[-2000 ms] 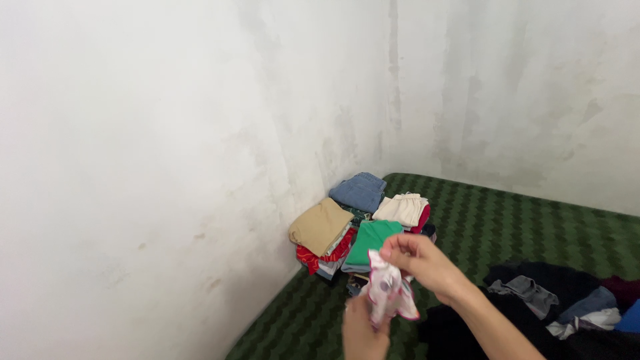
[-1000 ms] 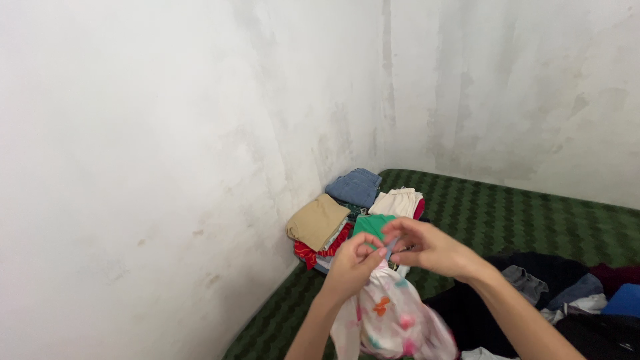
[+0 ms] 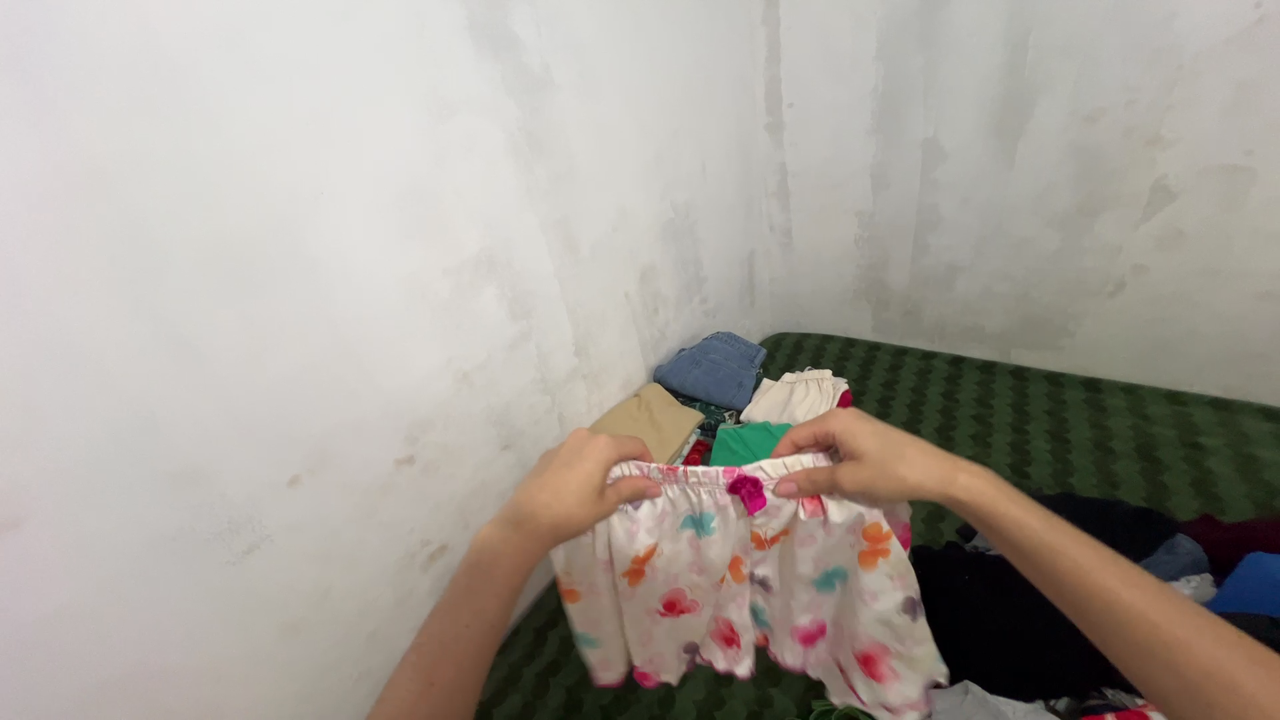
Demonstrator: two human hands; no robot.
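A pair of white shorts with a butterfly and flower print [image 3: 700, 580] hangs spread out between my two hands, its elastic waistband at the top and a magenta flower at the front. My left hand [image 3: 585, 485] pinches the waistband's left end. My right hand [image 3: 865, 460] grips it toward the right end, just beside the flower. Beyond the shorts lie folded clothes: blue denim [image 3: 713, 368], a tan garment [image 3: 650, 422], a cream garment with a gathered waist [image 3: 795, 396] and a green one [image 3: 748, 443], partly hidden by the shorts and my right hand.
A mattress with a dark green patterned cover [image 3: 1040, 410] meets stained white walls [image 3: 350, 300] at the corner. On the right, under and beyond my right forearm, lies a loose heap of black clothes [image 3: 1000, 610] with a blue garment [image 3: 1250, 585] and a maroon one [image 3: 1230, 535].
The printed shorts were bunched, then hung gathered from both hands close together; now the hands are apart and the waistband is stretched out between them. The folded stacks have stayed in place.
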